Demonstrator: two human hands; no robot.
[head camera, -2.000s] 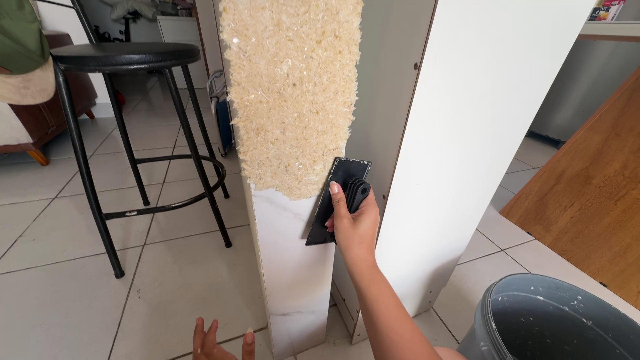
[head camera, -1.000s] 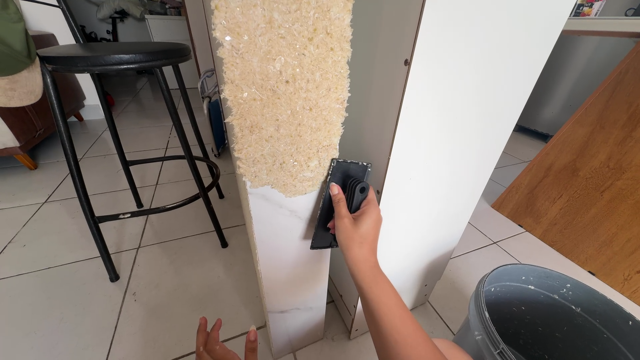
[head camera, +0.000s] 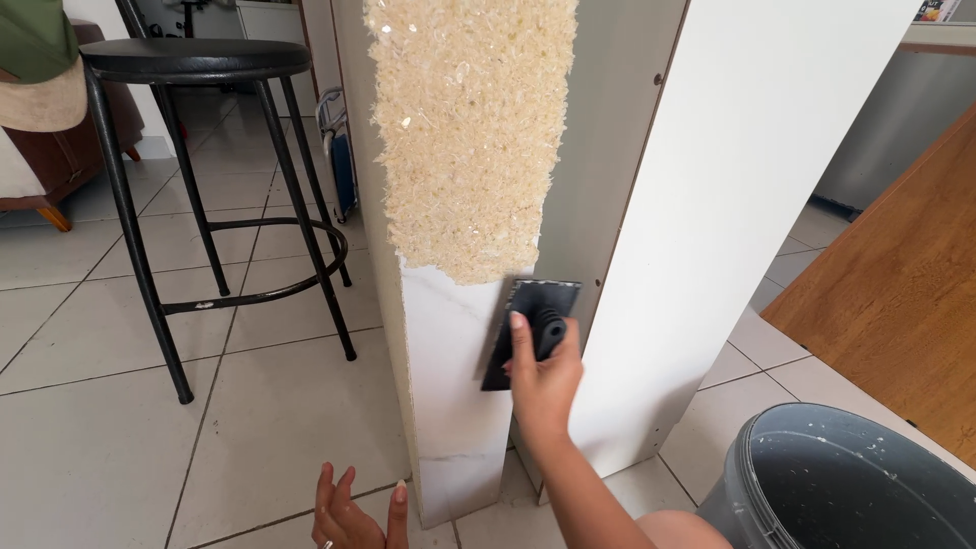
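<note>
My right hand (head camera: 549, 374) grips the handle of a black plastering float (head camera: 534, 328), which is tilted against the right edge of a narrow white marble-look panel (head camera: 457, 366). Above the float, a rough, fibrous cream coating (head camera: 473, 137) with shiny flecks covers the panel's upper part and ends in a ragged lower edge. Low in the view, left of the panel's foot, my left hand (head camera: 354, 511) is held with fingers apart and nothing in it. The face of the float toward the panel is hidden.
A black round stool (head camera: 197, 59) stands at the left on the tiled floor (head camera: 290, 412). Right of the panel rises a white board (head camera: 732, 152). A grey bucket (head camera: 743, 457) is at the lower right, below a leaning wooden board (head camera: 900, 290). A cap (head camera: 42, 91) shows at upper left.
My right hand has moved a little down with the float, whose top now lies just below the coating's lower edge. The left hand stays low, with its fingers apart.
</note>
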